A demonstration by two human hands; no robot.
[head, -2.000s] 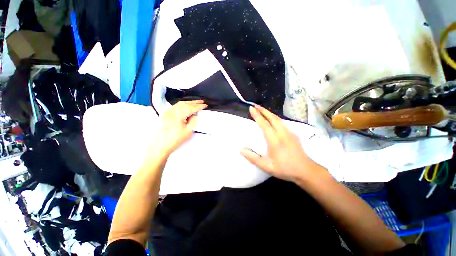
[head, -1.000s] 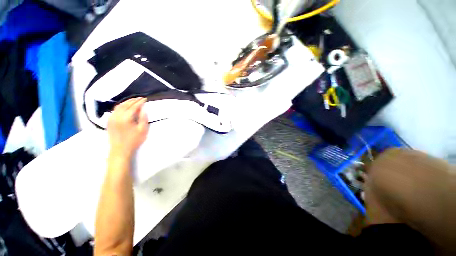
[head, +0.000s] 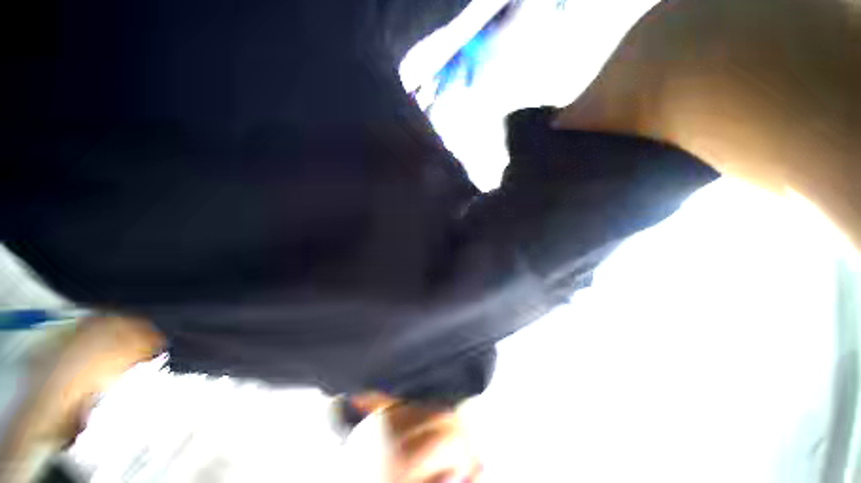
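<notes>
The view is strongly blurred and partly washed out. Dark clothing [head: 283, 189] fills the left and middle, very close to the camera. A bare forearm [head: 736, 85] comes out of a dark sleeve [head: 595, 179] at the upper right; its hand is outside the picture. Neither of my hands can be made out. The garment piece, padded board and iron are not in view.
Blurred skin-coloured shapes lie at the lower left [head: 85, 368] and at the bottom middle [head: 425, 443]; I cannot tell which body parts they are. A small blue patch [head: 467, 61] shows at the top. Bright white glare surrounds the clothing.
The view has swung away from the pressing table to dark clothing close up. The garment piece, board, iron and my left hand have gone out of view.
</notes>
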